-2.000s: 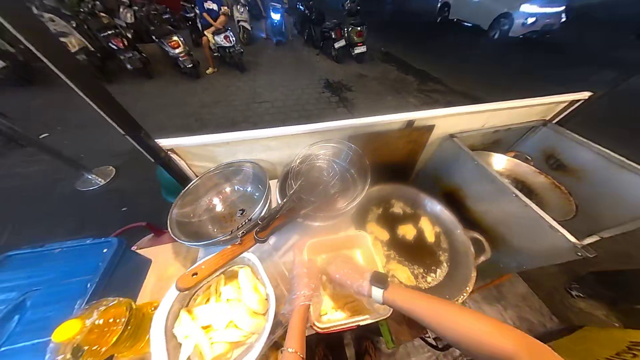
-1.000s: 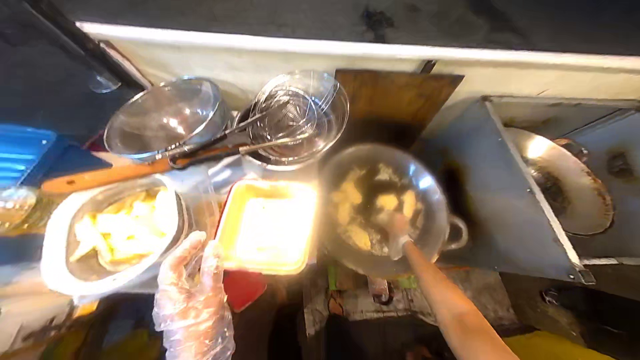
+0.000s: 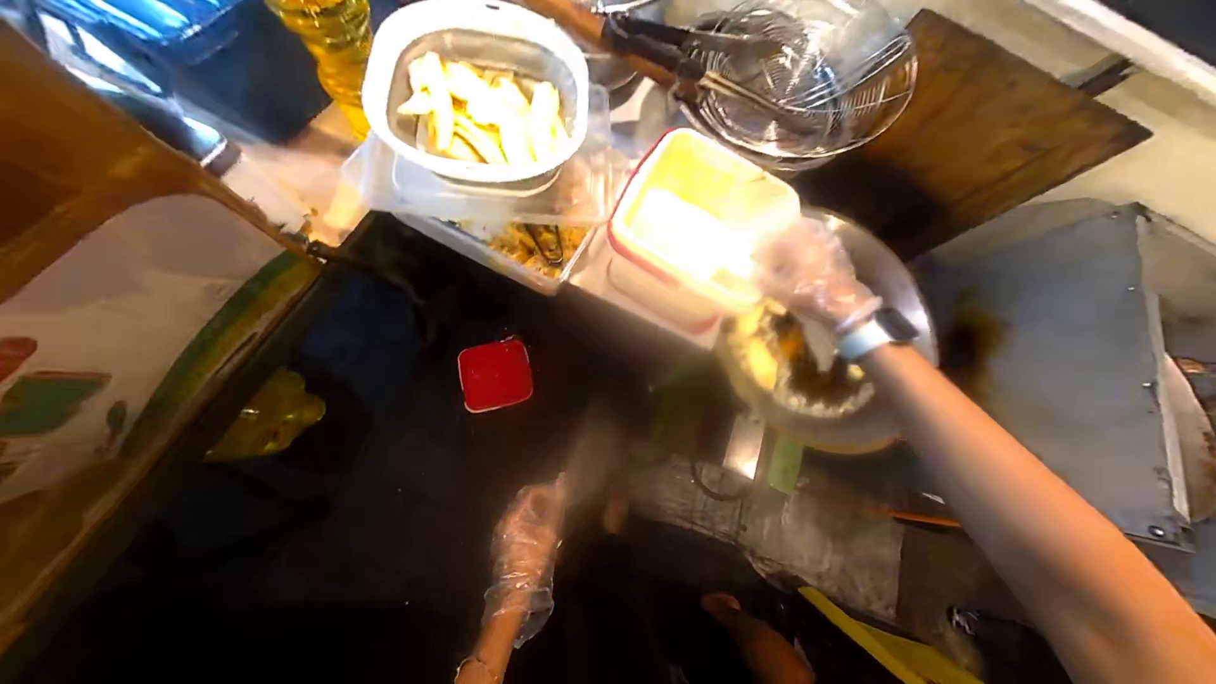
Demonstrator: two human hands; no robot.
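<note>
My right hand [image 3: 815,271], in a clear plastic glove with a watch at the wrist, is over the right edge of a square tub [image 3: 632,223] of pale batter with a red rim. Glare and blur hide whether its fingers hold anything. Beneath and beside it a metal wok [image 3: 917,313] holds dark oil and frying pieces [image 3: 755,356]. My left hand [image 3: 528,527], also gloved, hangs low near the body, away from the tubs; its fingers look curled, but their hold is unclear. A white tub [image 3: 380,85] holds pale cut pieces [image 3: 484,109] at the upper left.
Wire strainers [image 3: 807,90] with dark handles lie behind the batter tub. A clear container of brown crumbs [image 3: 541,249] sits below the white tub. A bottle of yellow oil [image 3: 332,47], a wooden board [image 3: 1007,133], a grey metal panel [image 3: 1045,370] and a red square lid [image 3: 496,375] surround the work area.
My right hand has moved from over the wok to the edge of the batter tub. My left hand has drawn back from beside the tubs. The view has turned and shifted strongly.
</note>
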